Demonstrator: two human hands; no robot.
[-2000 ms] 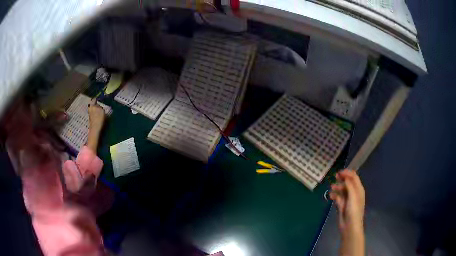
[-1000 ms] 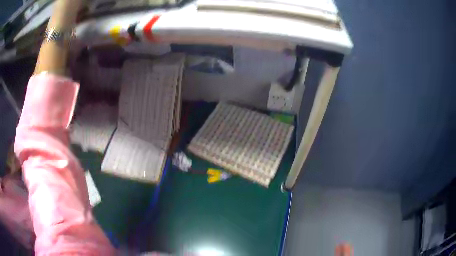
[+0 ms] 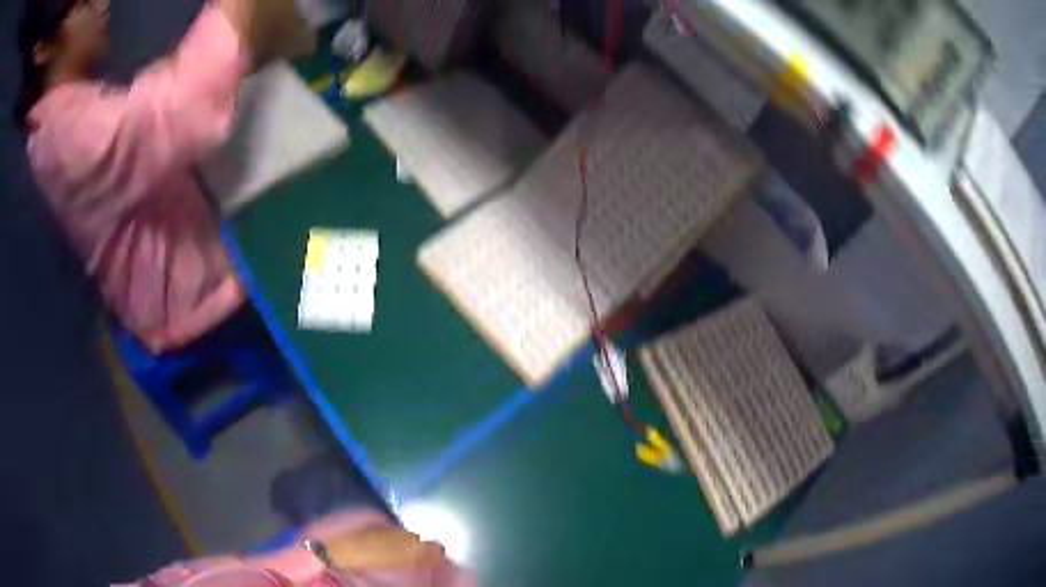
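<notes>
My left hand [image 3: 384, 548] is at the bottom edge, blurred, below a pink sleeve and a thin wristband. Its fingers are unclear. My right hand is out of the picture. A stack of filled trays [image 3: 740, 413] lies on the right of the green mat. Yellow-handled cutters [image 3: 657, 449] lie beside its left edge. A red cable [image 3: 583, 258] hangs down in front of the middle trays [image 3: 654, 172] towards the cutters, passing a crumpled white tag [image 3: 611, 373]. Another tray [image 3: 522, 281] lies against the middle trays. A label sheet [image 3: 341, 281] with a yellow strip lies on the mat at left.
A neighbour in pink [image 3: 149, 195] sits at upper left, arms raised, beside a tray [image 3: 270, 138]. Another tray [image 3: 459, 132] lies at the back. A blue stool [image 3: 207, 384] stands below the neighbour. The white shelf [image 3: 929, 218] curves down the right side, with a pale post [image 3: 889, 522] below it.
The view has swung left and tilted. My left arm, raised towards the shelf one second ago, is now low at the bottom edge. My right hand has left the picture.
</notes>
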